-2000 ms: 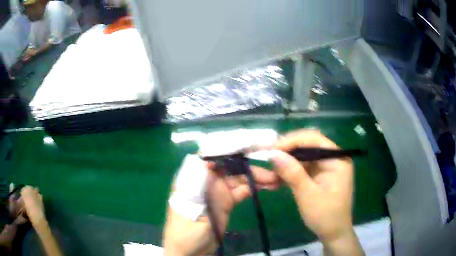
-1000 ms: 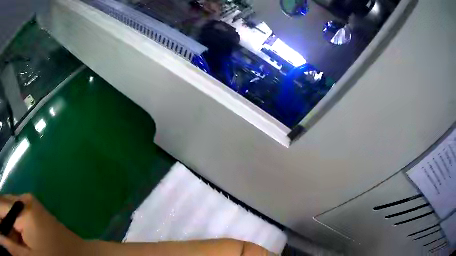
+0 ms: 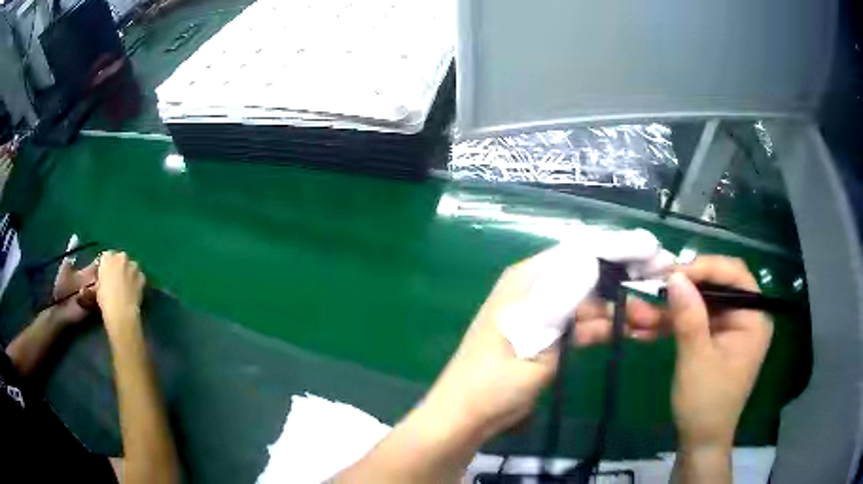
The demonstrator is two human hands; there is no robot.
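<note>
My left hand [image 3: 497, 354], with loose white coverings on its thumb and fingers, holds a black phone frame [image 3: 613, 369] by its solid narrow end. The frame's open part hangs down toward the near edge. My right hand [image 3: 714, 350] holds a slim black pen-like tool [image 3: 743, 298]. Its pale tip is at the frame's solid end; whether it touches cannot be told. A white mat [image 3: 317, 442] lies at the near edge, partly behind my left forearm. Another dark frame [image 3: 620, 476] shows at the bottom edge on white material.
A glossy green belt [image 3: 284, 255] runs across. Black stacked trays [image 3: 293, 151] topped with white sheets [image 3: 312, 61] stand beyond it, beside crinkled clear film [image 3: 568, 156]. A grey machine panel [image 3: 643, 61] is above. Another person's hands [image 3: 118, 279] work at the left.
One second ago the view faced the grey machine on the right, with only my right hand and forearm showing. Now it faces the belt again and both hands, the frame and the tool show.
</note>
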